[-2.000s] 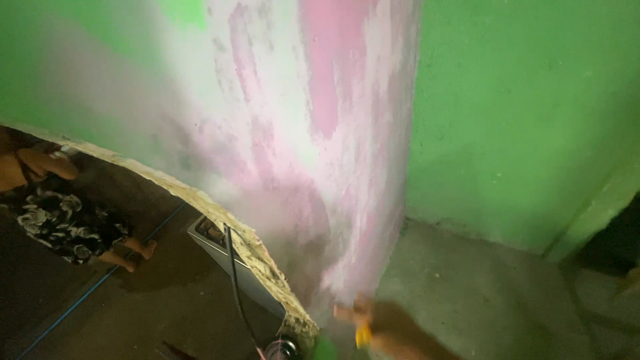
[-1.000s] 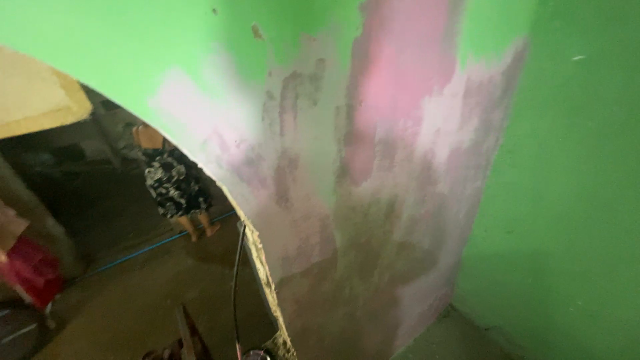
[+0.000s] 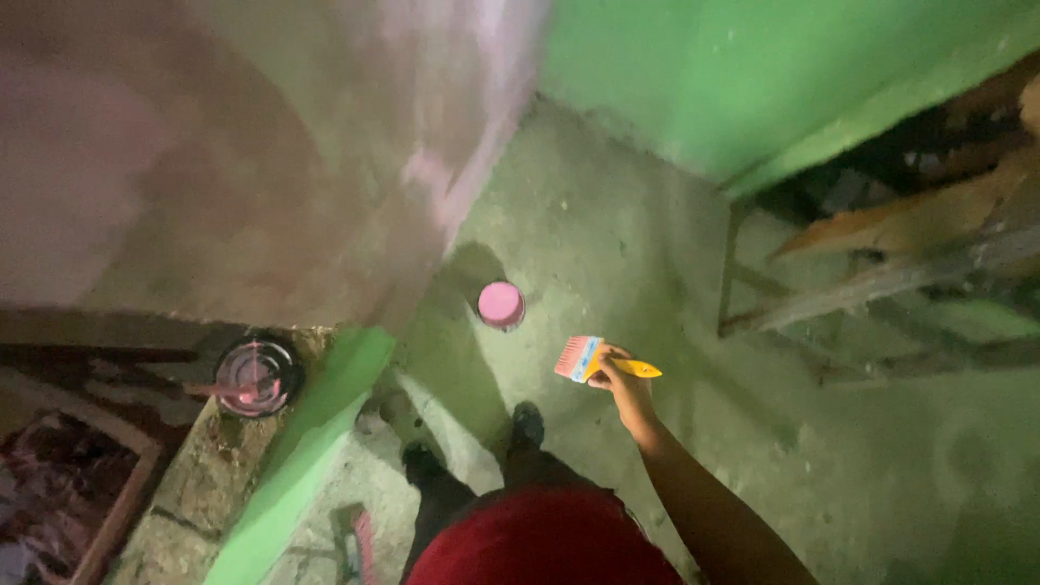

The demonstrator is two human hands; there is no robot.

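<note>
My right hand (image 3: 615, 370) grips a wide paintbrush (image 3: 595, 360) with a yellow handle, its pink-stained bristles pointing left. Up and to the left of the brush, a small round container of pink paint (image 3: 501, 304) stands on the concrete floor, not touching it. Patchy pink and whitish paint covers the wall (image 3: 325, 146) at the upper left, meeting a green wall (image 3: 650, 73) at a corner. My left hand is out of view.
A round dark-rimmed lid or dish (image 3: 257, 375) with pink smears and a stick-like tool rests on the rough ledge (image 3: 183, 487) at the left. A metal frame (image 3: 861, 288) with wooden pieces stands at the right. A pink-marked tool (image 3: 363, 546) lies near my feet.
The view has swung down from the wall to the floor. The brush and paint container now show plainly. The people seen earlier through the opening are out of view.
</note>
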